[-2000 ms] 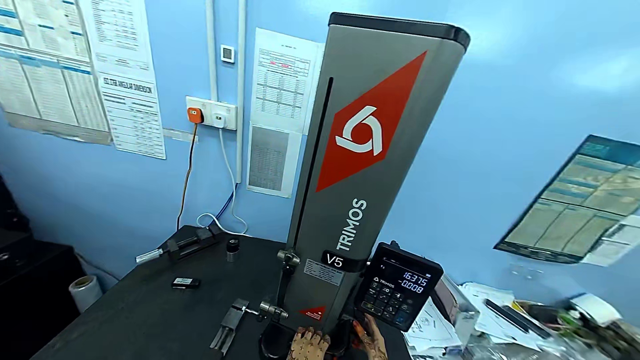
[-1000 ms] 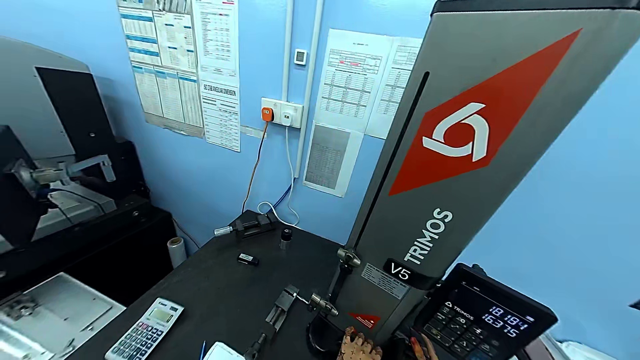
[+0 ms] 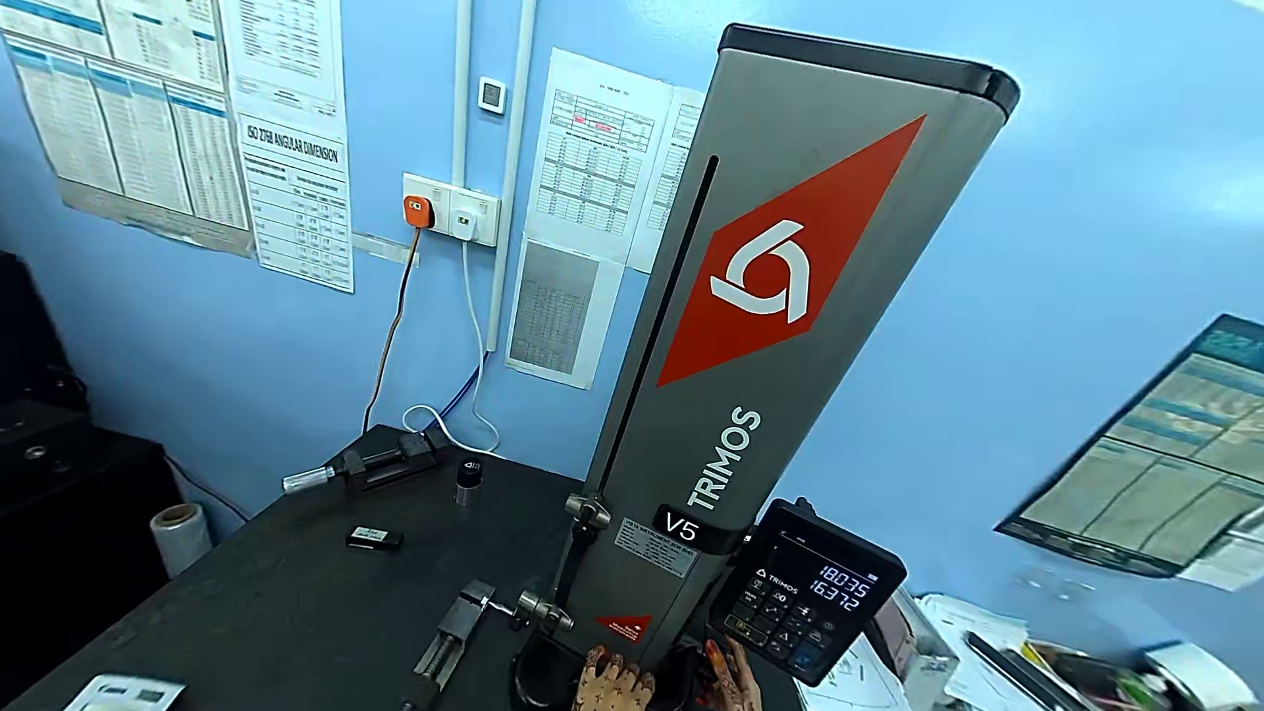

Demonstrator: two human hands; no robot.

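Note:
A grey Trimos V5 height gauge [image 3: 770,326] stands on a dark surface plate [image 3: 286,592]. My left hand [image 3: 612,683] lies on the front of its base, fingers over the edge; whether it grips is unclear. To its right my right hand [image 3: 733,676] is at the base below the display unit [image 3: 808,592], fingers partly hidden at the frame's bottom. The display is lit with two lines of digits. The probe holder [image 3: 541,612] reaches left from the column, its stylus at the upper end of a small metal vise [image 3: 454,637]; contact cannot be told.
Another vise [image 3: 390,462] lies at the plate's back corner near a small cylindrical object [image 3: 469,481] and a small black block [image 3: 374,538]. A white calculator [image 3: 123,693] is partly visible bottom left. Papers and pens [image 3: 1007,662] lie at right; cables hang from the wall socket.
The display's digits have changed. The view has swung left and then back right. Both hands remain at the gauge's base.

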